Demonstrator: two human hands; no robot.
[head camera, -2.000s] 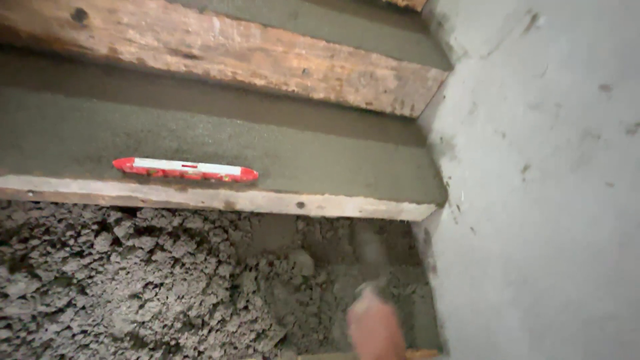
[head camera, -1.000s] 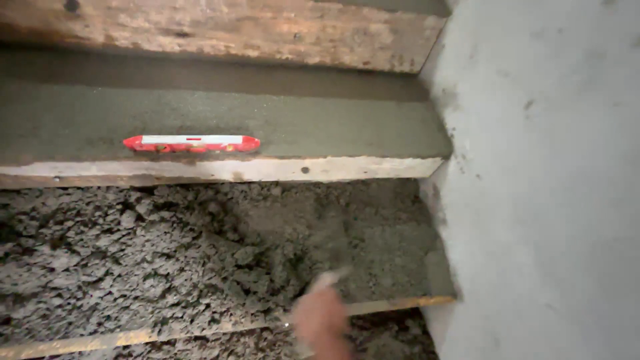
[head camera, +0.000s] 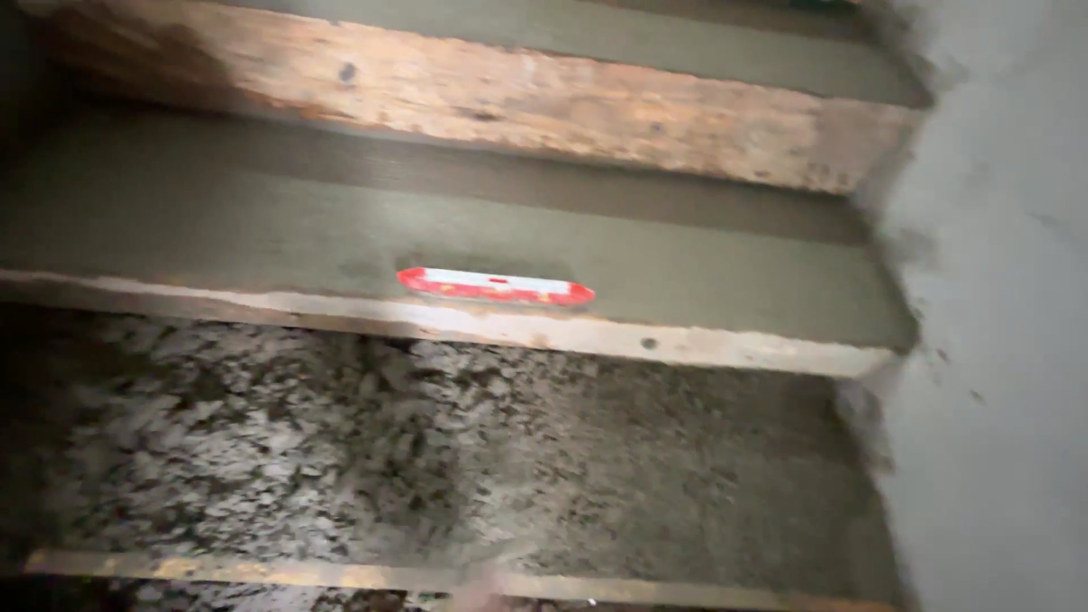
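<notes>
A blurred part of one of my hands, seemingly the right one (head camera: 483, 592), shows at the bottom edge, over the lower form board (head camera: 280, 571). Its fingers and anything in them cannot be made out. Just beyond it lies wet concrete (head camera: 255, 433), rough and lumpy on the left and flatter on the right (head camera: 722, 476). A red and white spirit level (head camera: 497, 286) rests on the smooth concrete tread above, close to the front form board (head camera: 595, 336). My left hand is out of view.
A grey wall (head camera: 1003, 340) closes off the right side of the steps. Higher up, a wide wooden riser board (head camera: 552, 98) crosses the stair, with another smooth concrete tread (head camera: 663, 42) behind it. The left side is dark.
The blurred hand has moved left along the lower board. The concrete at right looks flatter than two seconds ago. The view has shifted left.
</notes>
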